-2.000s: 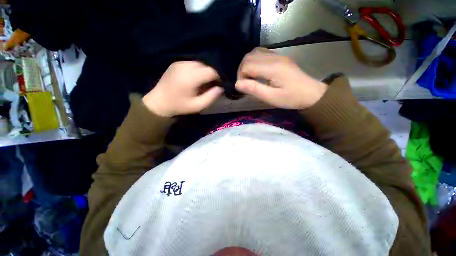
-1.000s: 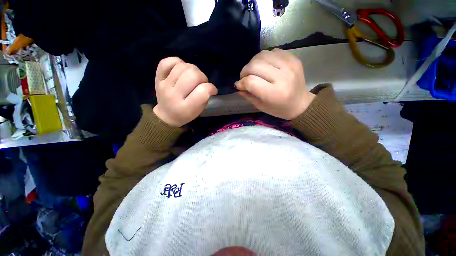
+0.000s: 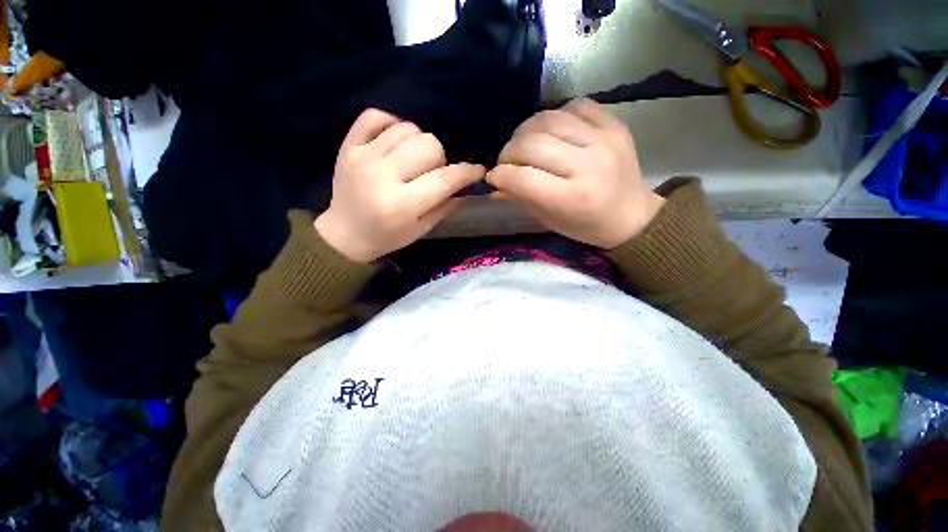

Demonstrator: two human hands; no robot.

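Observation:
A large black garment (image 3: 260,114) lies heaped over the left and middle of the machine bed. My left hand (image 3: 393,187) pinches its near edge between thumb and forefinger. My right hand (image 3: 577,171) pinches the same edge just to the right, and the fingertips of both hands nearly touch. The bit of cloth between the fingertips is mostly hidden. Small metal parts of the machine (image 3: 528,10) show at the top edge, by the cloth.
Scissors with red and yellow handles (image 3: 774,83) lie on the bed at right, near a dark strip (image 3: 665,83). A blue bin (image 3: 915,156) stands at far right. A yellow container (image 3: 88,223) is on the left side table. Bright green material (image 3: 871,398) lies low at right.
My left hand has moved right along the edge, and its fingertips now meet those of my right hand. My right hand has barely moved.

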